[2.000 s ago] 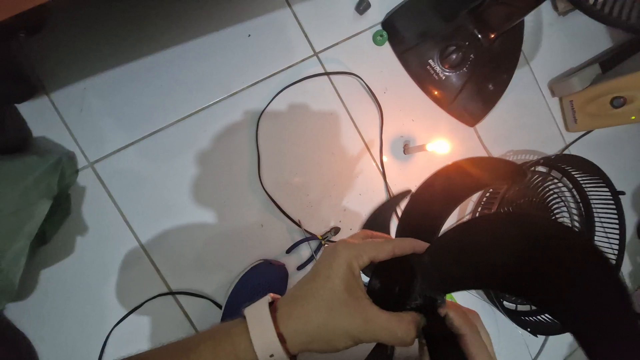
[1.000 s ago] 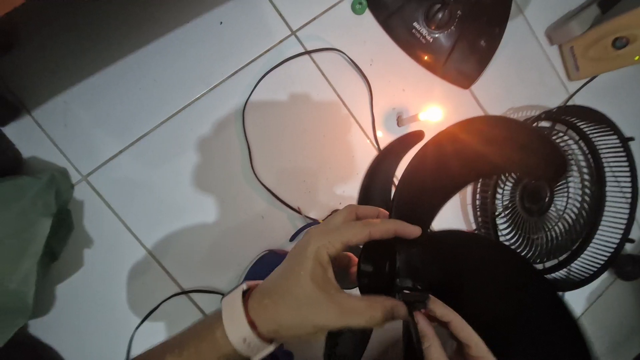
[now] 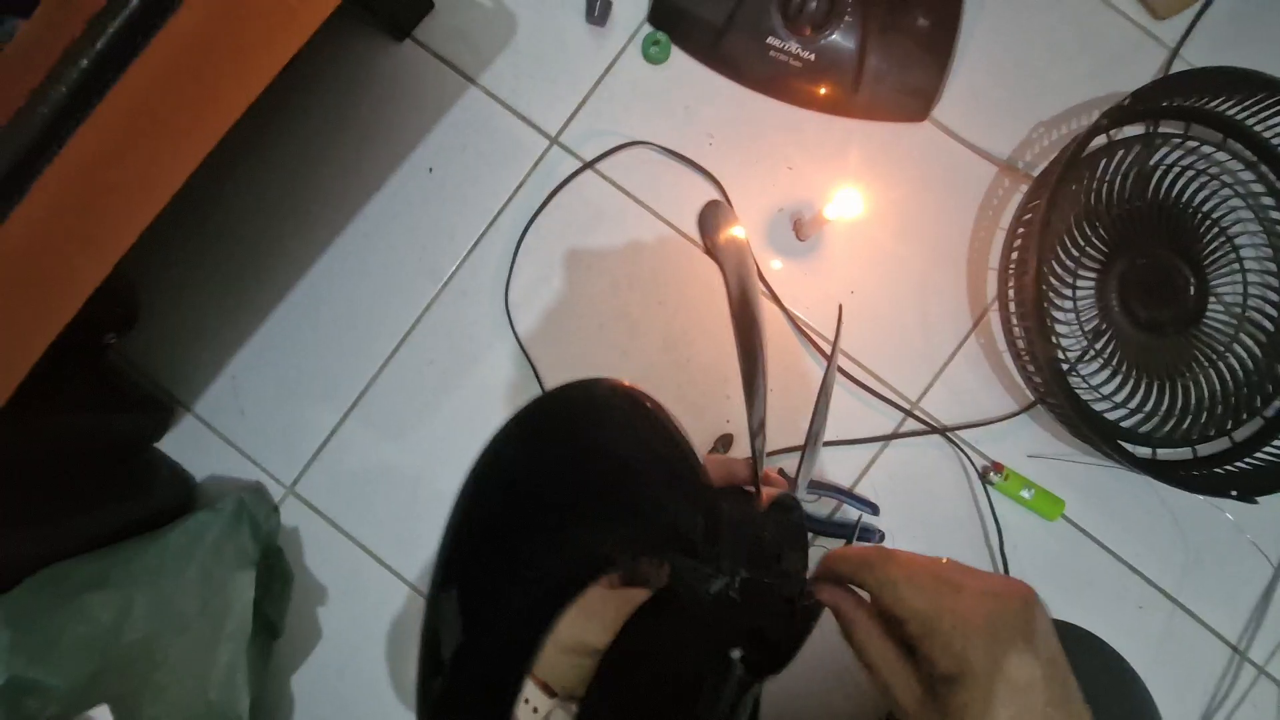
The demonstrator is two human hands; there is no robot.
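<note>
A black plastic fan blade assembly [image 3: 560, 500] is turned edge-on at the lower middle, its blades spreading up and down. Behind it, mostly hidden, my left hand [image 3: 595, 630] with a light wristband grips it near the hub. At the hub's right side, my right hand [image 3: 930, 620] has thumb and index finger pinched together; whether something small is between them is too dark to tell. Just above that hand, blue-handled pliers [image 3: 845, 510] lie on the tiles, partly covered by the blades.
A lit candle [image 3: 815, 220] stands on the floor beyond the blades. Around it are a thin black cable [image 3: 510, 270], the fan base [image 3: 860, 60], a green ring [image 3: 656, 47], the round fan grille [image 3: 1150, 290] and a green lighter [image 3: 1025, 492]. Green fabric [image 3: 150, 610] lies lower left.
The blade assembly has been turned over and around in my hands. My right hand has moved from beneath the hub to its right side. The view has shifted, and the lighter now shows fully.
</note>
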